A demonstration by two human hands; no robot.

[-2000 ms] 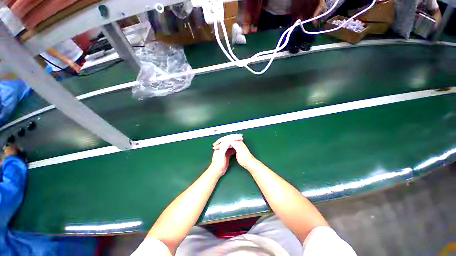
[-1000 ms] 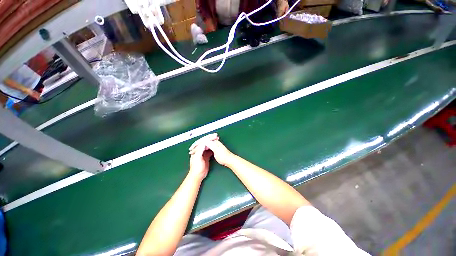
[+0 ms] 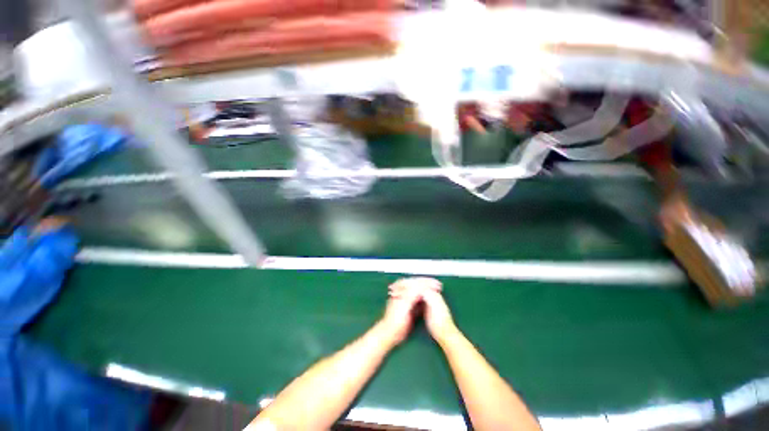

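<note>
My left hand [image 3: 401, 308] and my right hand [image 3: 434, 306] are clasped together on the green bench [image 3: 548, 337], just on my side of the white strip [image 3: 472, 268]. Their fingers overlap and no part shows in them; what lies between the palms is hidden. The picture is blurred. A low brown carton [image 3: 704, 268] of small white parts is at the right, by the end of the white strip, with another person's hand on its far end.
A crumpled clear bag [image 3: 330, 160] lies beyond the strip. White cables [image 3: 489, 183] hang from the overhead shelf. A grey metal post [image 3: 185, 172] slants down to the strip. A person in blue sleeves [image 3: 38, 278] is at the left edge of the bench. Red-orange material [image 3: 270, 29] lies on the shelf.
The view has swung up and turned. The carton of white parts has come from the far side toward the near side, at the right, with a hand on it. My hands remain clasped.
</note>
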